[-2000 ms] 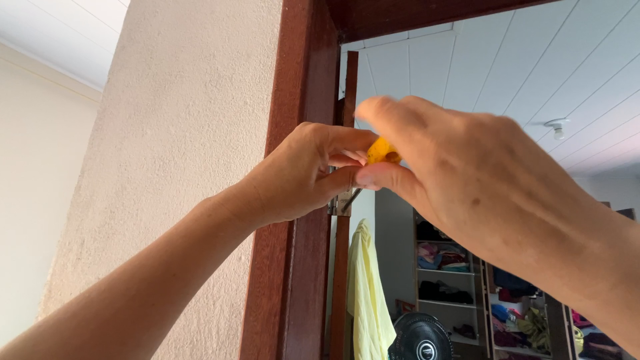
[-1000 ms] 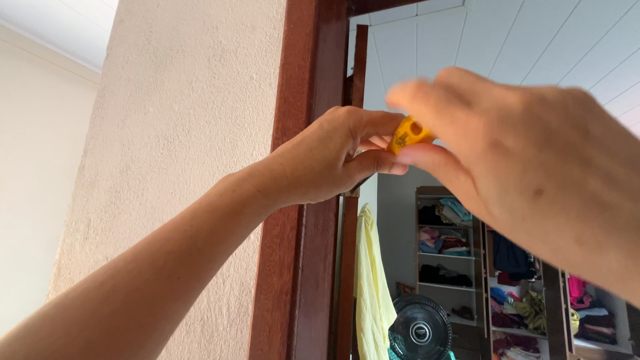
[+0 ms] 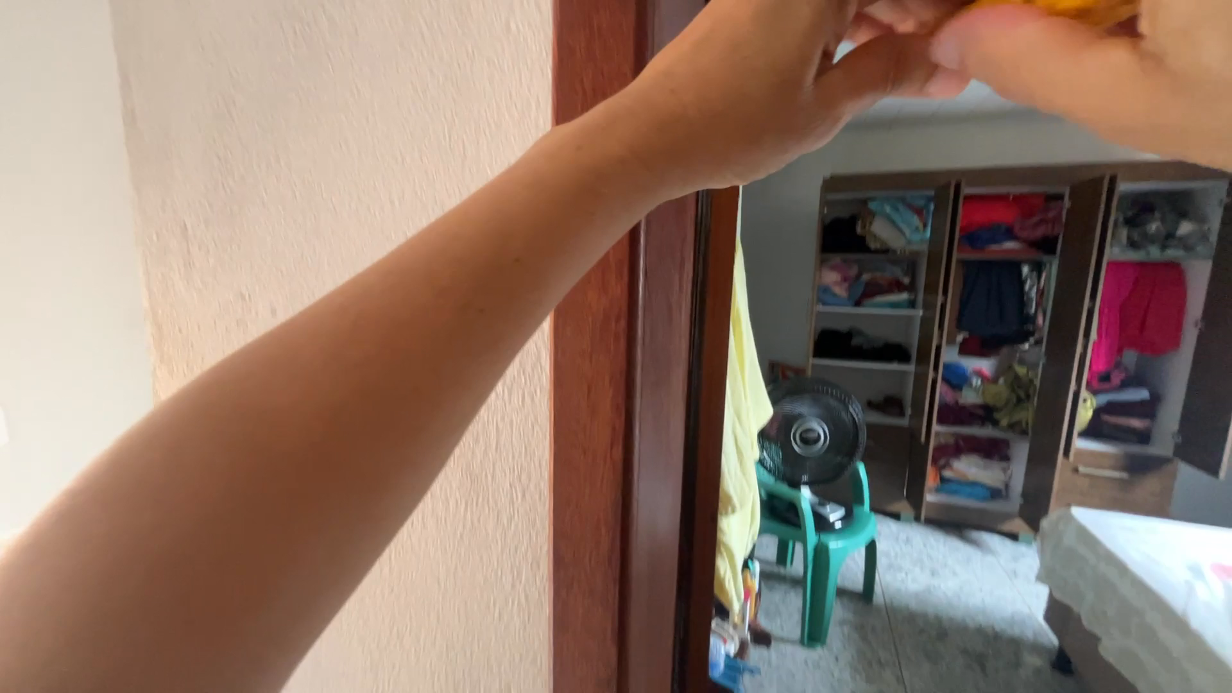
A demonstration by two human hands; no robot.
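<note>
At the top of the head view, my left hand [image 3: 770, 96] is raised beside the wooden door frame [image 3: 592, 414], its fingertips close to those of the other hand. Whether it grips anything is hidden by the fingers and the frame's top edge. My right hand [image 3: 1088, 87], cut off by the top right corner, is closed on a yellow tool handle [image 3: 1068, 8], of which only a strip shows. The metal fitting on the door edge is out of sight. Below my left hand a yellow cloth [image 3: 739, 433] hangs behind the door edge [image 3: 710, 385].
Left of the frame is a textured wall [image 3: 404, 433]. Through the doorway stand a green plastic chair [image 3: 823, 549] with a black fan [image 3: 811, 433], a wardrobe [image 3: 1044, 385] with its doors open and clothes inside, and a covered bed or table [image 3: 1136, 568] at lower right.
The view has tilted down sharply, so both hands now sit at the top edge and the chair and floor show. The yellow handle remains in my right hand.
</note>
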